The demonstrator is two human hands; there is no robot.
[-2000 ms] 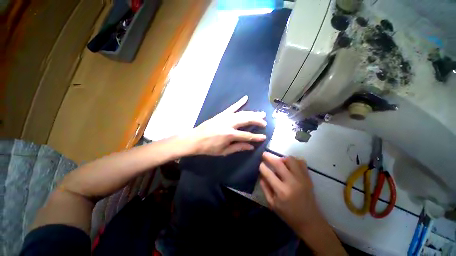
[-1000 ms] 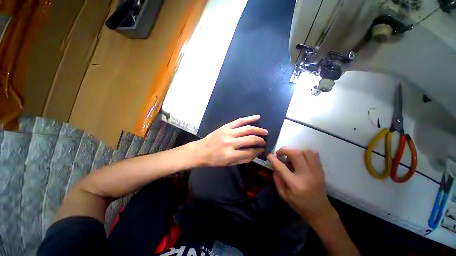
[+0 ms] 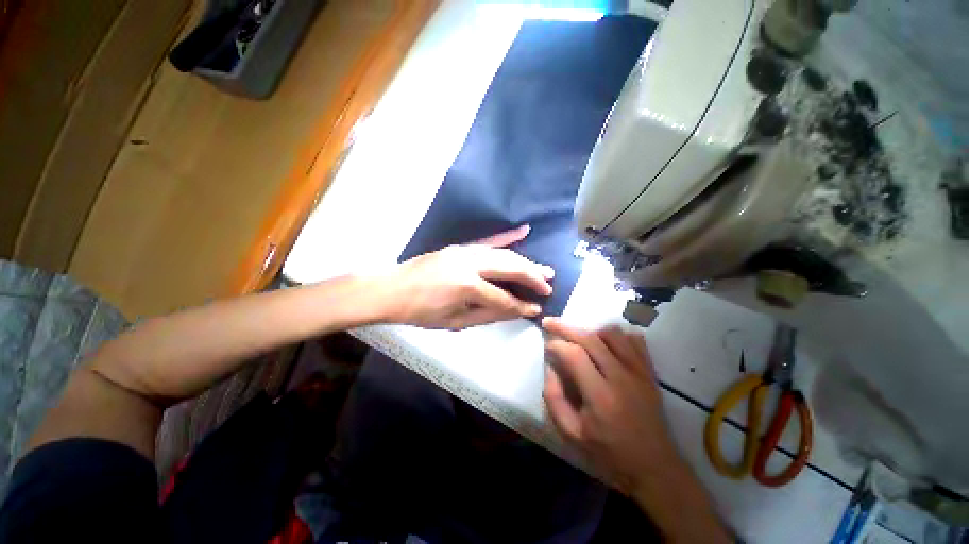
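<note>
A dark garment piece (image 3: 510,149) lies flat on the white machine table, its right edge running along the presser foot and needle (image 3: 588,249) under the bright light. My left hand (image 3: 457,287) rests on the piece's near end, palm down with fingers spread. My right hand (image 3: 606,393) is at the near right corner of the piece, its index fingertip at the edge close to my left fingers. Whether it pinches the fabric is hidden. The white sewing machine (image 3: 680,117) stands over the right side of the piece.
Shears with yellow and red-orange handles (image 3: 758,425) lie right of my right hand. Light blue snips (image 3: 853,515) are at the lower right. A grey tool tray (image 3: 260,53) sits on the cardboard extension (image 3: 202,170) at the left. The table's front edge (image 3: 457,385) is near my lap.
The garment piece has moved away from me along the needle, and its near end now lies on the table. Both hands have moved forward with it, closer to the presser foot.
</note>
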